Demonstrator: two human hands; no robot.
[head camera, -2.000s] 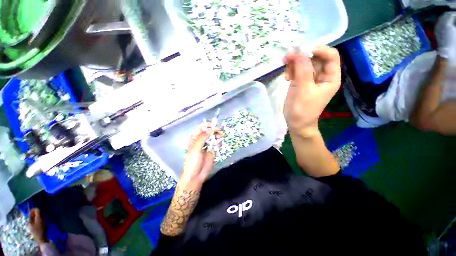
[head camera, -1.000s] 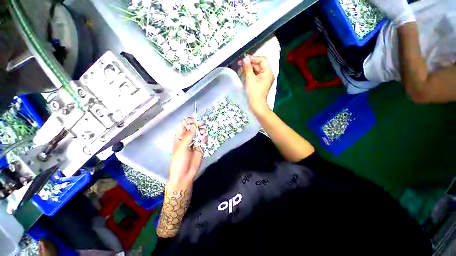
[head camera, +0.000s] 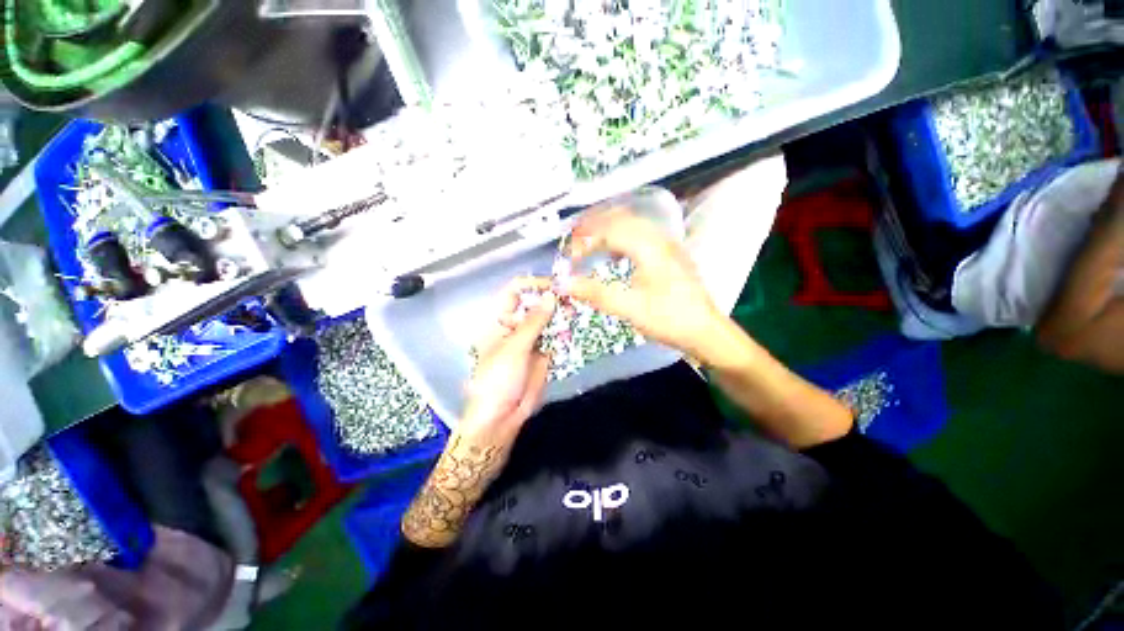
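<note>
My left hand (head camera: 512, 364) is over the translucent lap tray (head camera: 413, 333), palm up, with small white pieces (head camera: 533, 300) held at its fingers. My right hand (head camera: 647, 281) reaches over the same tray from the right. Its thumb and fingertips meet the left fingertips at a small pale piece (head camera: 562, 269); its exact shape is blurred. Loose white and green pieces (head camera: 589, 343) lie in the tray below the hands, partly hidden by them.
The bright machine plate (head camera: 370, 228) lies just beyond the lap tray, with a steel bowl (head camera: 247, 62) behind it. A large translucent tub (head camera: 869, 62) holds stemmed pieces. Blue bins (head camera: 62, 228) stand left. Another worker's sleeve (head camera: 1035, 265) is at the right, near a red stool (head camera: 838, 247).
My right hand has moved from beyond the lap tray's right side to my left hand's fingertips. My left hand stays over the tray. The camera view has shifted.
</note>
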